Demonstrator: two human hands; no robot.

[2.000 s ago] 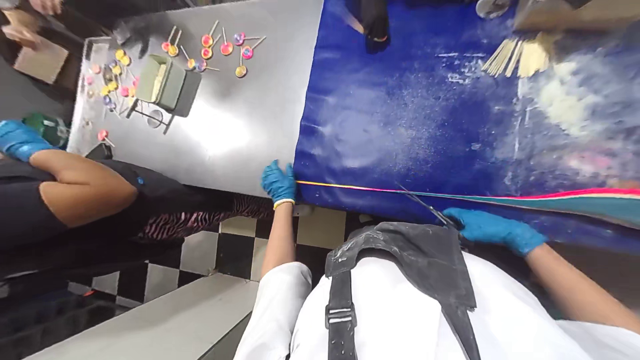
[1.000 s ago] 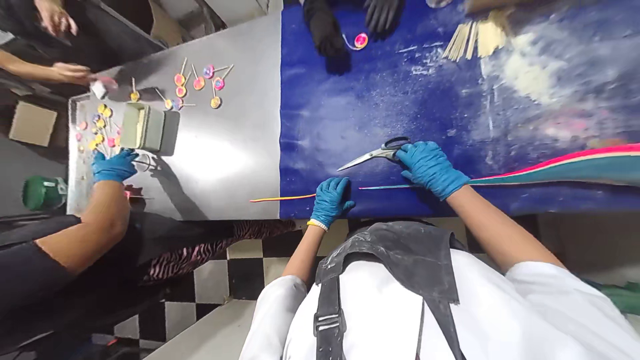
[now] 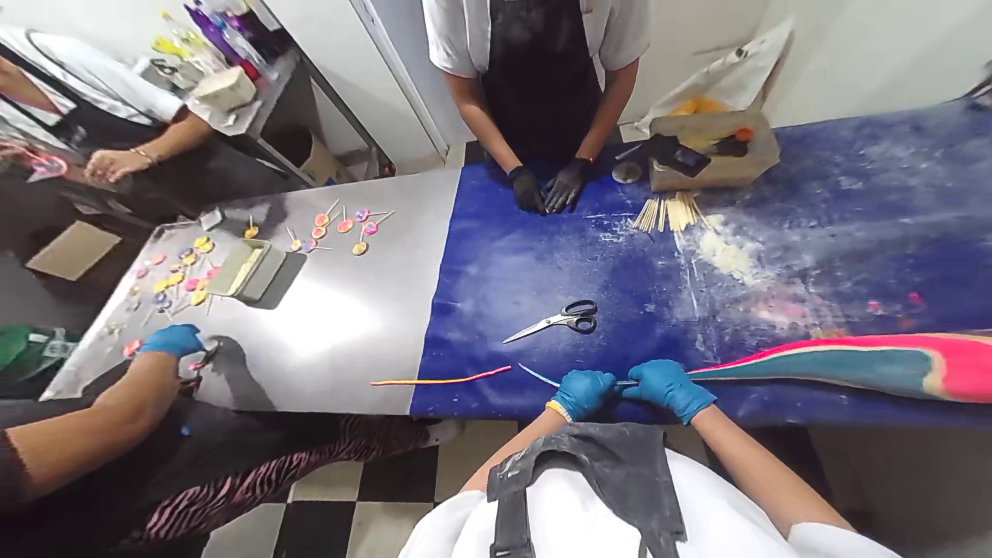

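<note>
My left hand (image 3: pixel 585 394), in a blue glove, is closed around the thin drawn-out end of a candy rope (image 3: pixel 845 370). My right hand (image 3: pixel 670 387), gloved too, grips the same strand just to the right. The rope is pink, teal and cream and thickens toward the right edge; its pale blue tip pokes out left of my left hand. A cut candy strip (image 3: pixel 442 380), yellow and pink, lies to the left across the edge of the blue mat. Black-handled scissors (image 3: pixel 559 318) lie on the mat beyond my hands, blades toward the left.
Across the blue mat (image 3: pixel 496 271), a co-worker's black-gloved hands (image 3: pixel 549 188) rest near wooden sticks (image 3: pixel 668 214) and a box (image 3: pixel 725 151). Lollipops (image 3: pixel 345 225) and a green container (image 3: pixel 252 273) are on the metal table (image 3: pixel 341 325). Another co-worker's blue-gloved hand (image 3: pixel 172 341) is at left.
The scissors, at my right hand a second ago, now lie on the mat. My left hand has moved from the cut strip to the rope. The view has shifted upward.
</note>
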